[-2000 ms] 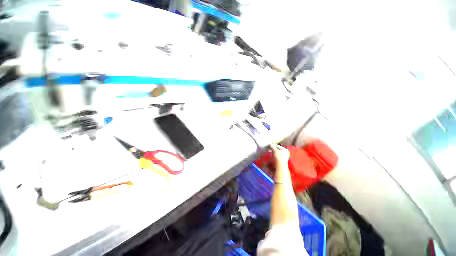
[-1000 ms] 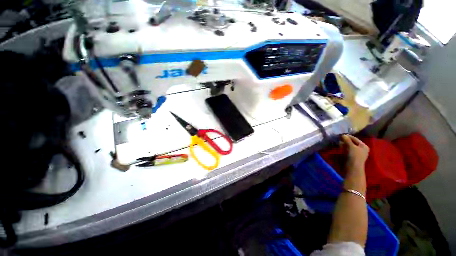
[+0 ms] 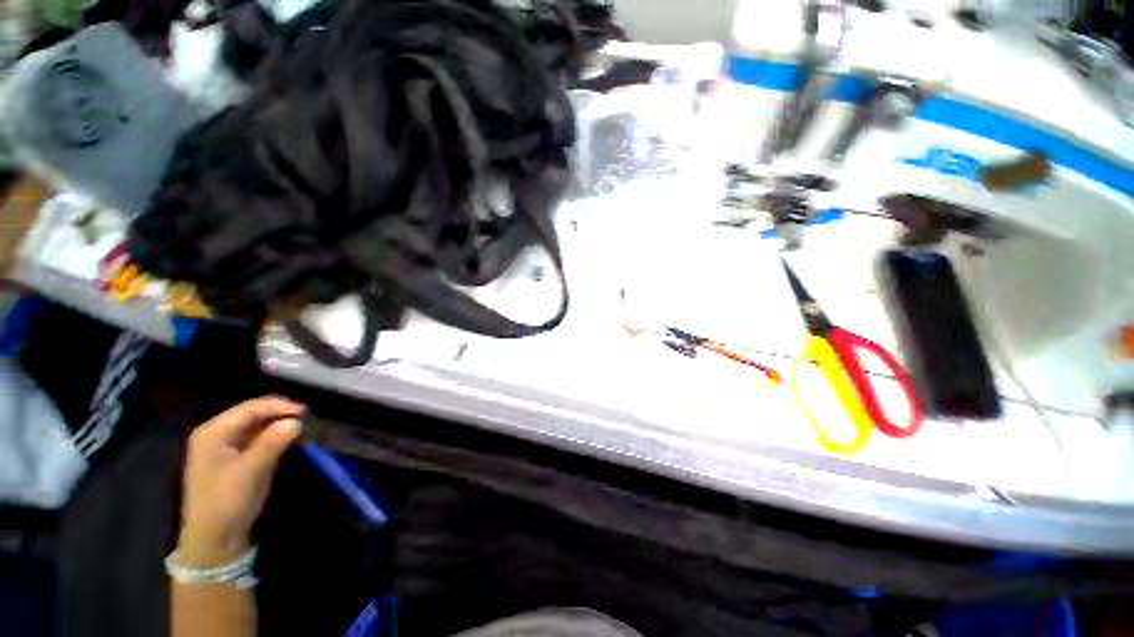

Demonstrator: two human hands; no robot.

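Note:
My left hand (image 3: 236, 479), with a pale bracelet, is at the lower left, just off the table's front edge. Its thumb and fingertips are close together against dark cloth and shadow; I cannot tell if they pinch something. My right hand is out of view. A tangled heap of black strips (image 3: 361, 162) lies on the white table (image 3: 560, 398), with loops hanging near its edge. Scissors with red and yellow handles (image 3: 833, 361) lie open on the table. Small snips (image 3: 721, 353) with orange handles lie left of them.
A black phone (image 3: 939, 336) lies right of the scissors, under the white sewing machine (image 3: 1069, 237). A grey rounded machine end (image 3: 93, 112) stands left of the heap, with red and yellow handles (image 3: 137, 280) below it. Blue plastic parts show below the table. Black cloth covers the lap area.
The view has swung left, bringing the black heap fully into sight. The right hand beside the red things has left the picture, and my left hand has come in at the lower left.

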